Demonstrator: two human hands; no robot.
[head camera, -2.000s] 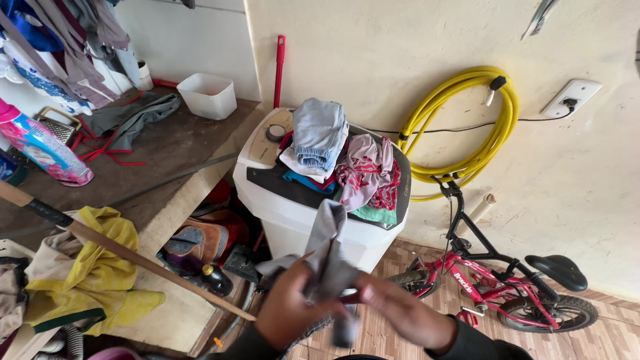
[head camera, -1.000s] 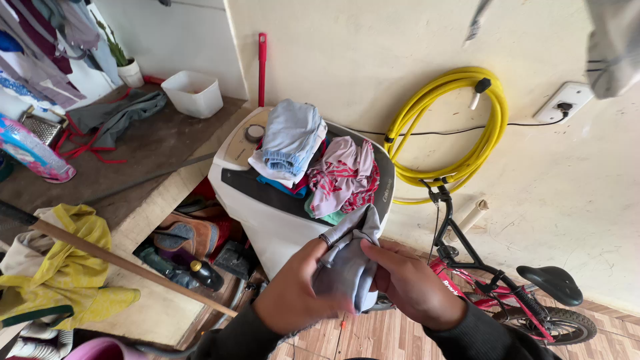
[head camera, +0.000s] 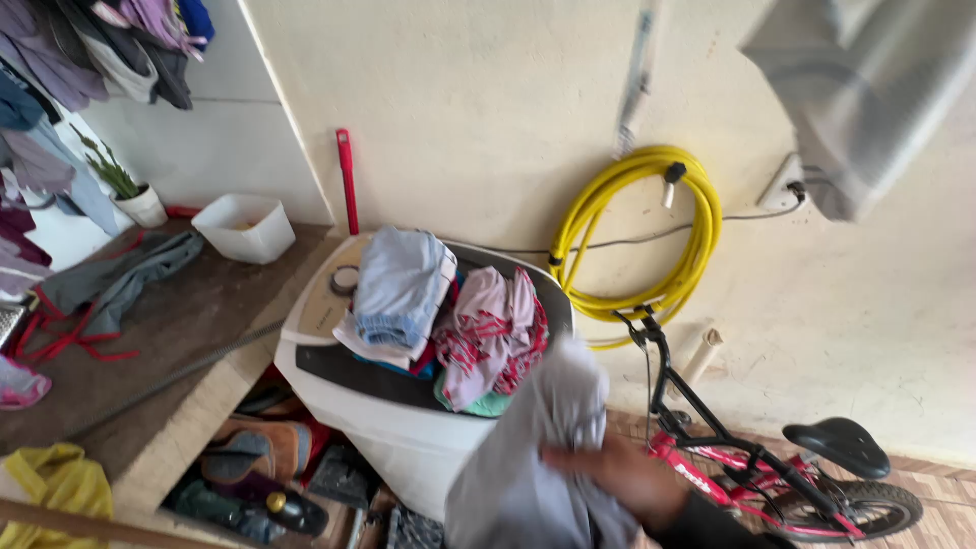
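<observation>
My right hand (head camera: 621, 473) is closed on a grey cloth garment (head camera: 534, 457), blurred by motion, in front of the white washing machine (head camera: 396, 442). The left hand does not show; the garment fills the lower middle. On the machine's dark lid lies a stack with folded light-blue denim (head camera: 400, 282) on top. Beside it, to the right, sits a loose bundle of pink and red patterned cloth (head camera: 488, 328), with green cloth under it.
A yellow hose coil (head camera: 705, 221) hangs on the wall above a red child's bicycle (head camera: 709, 476). At left, a counter holds a white plastic tub (head camera: 248, 229) and a grey cloth with red ties (head camera: 130, 278). Shoes lie beneath. Grey fabric (head camera: 869, 99) hangs at upper right.
The grey garment, bunched between both hands a second ago, now hangs larger and looser from my right hand. My left hand has gone out of sight.
</observation>
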